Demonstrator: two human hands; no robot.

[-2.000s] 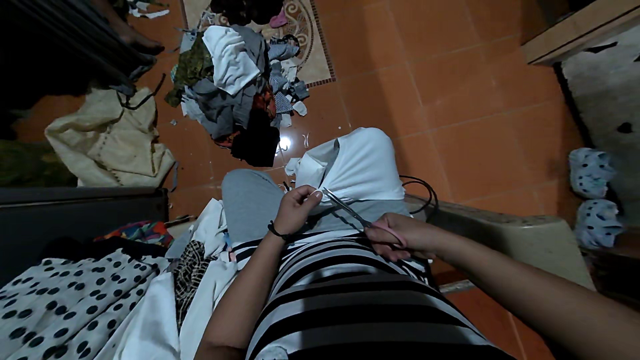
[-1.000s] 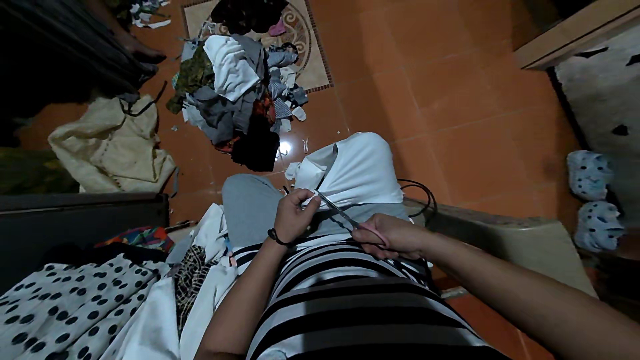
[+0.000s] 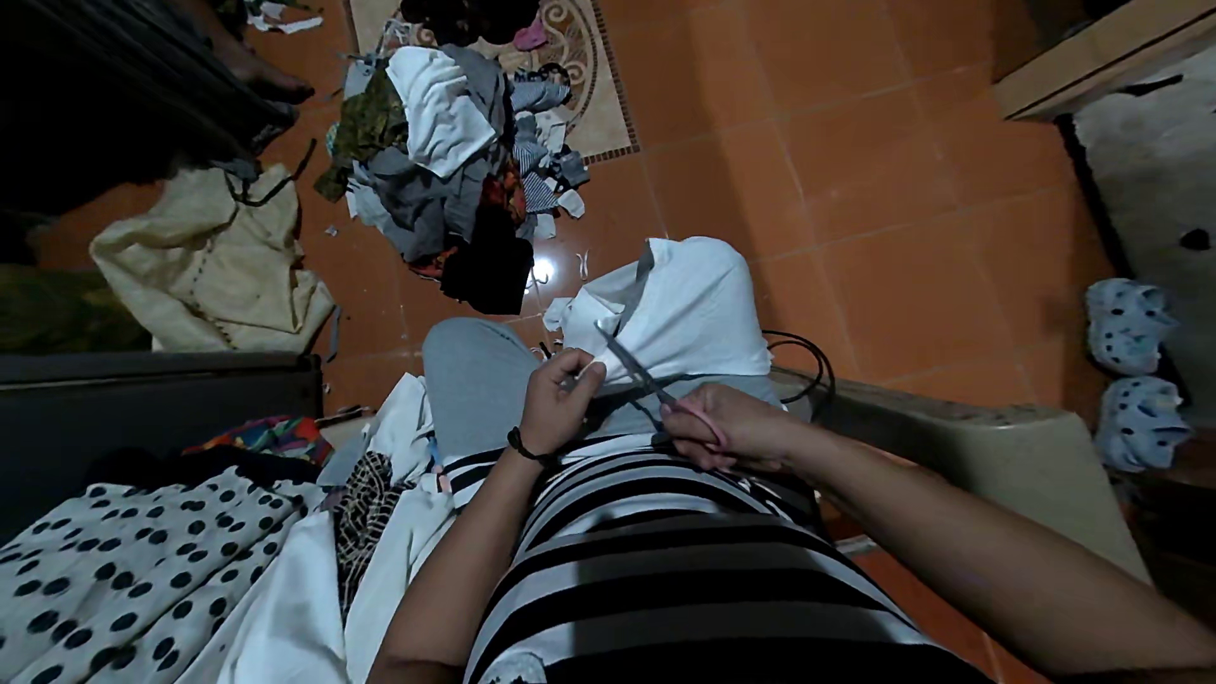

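Note:
My right hand [image 3: 717, 427] holds a pair of scissors [image 3: 635, 366] by pink handles, the blades parted and pointing up and left over my lap. White cloth [image 3: 698, 318] lies draped over my knee, just beyond the blades. Close to the left of the scissors, my left hand [image 3: 562, 399] pinches an edge of white fabric between thumb and fingers. A dark band circles that wrist.
A heap of mixed cloth [image 3: 427, 190] lies on the tiled floor, partly over a patterned tile panel. Left of it is a cream cloth bag [image 3: 218, 261]. Polka-dot fabric [image 3: 123, 579] is at my left side. Light clogs [image 3: 1130, 328] stand far right, beyond a beige chair arm [image 3: 997, 446].
The scissor blades were closer together one second ago and are now spread apart. My left hand stays near the same place, still pinching the fabric.

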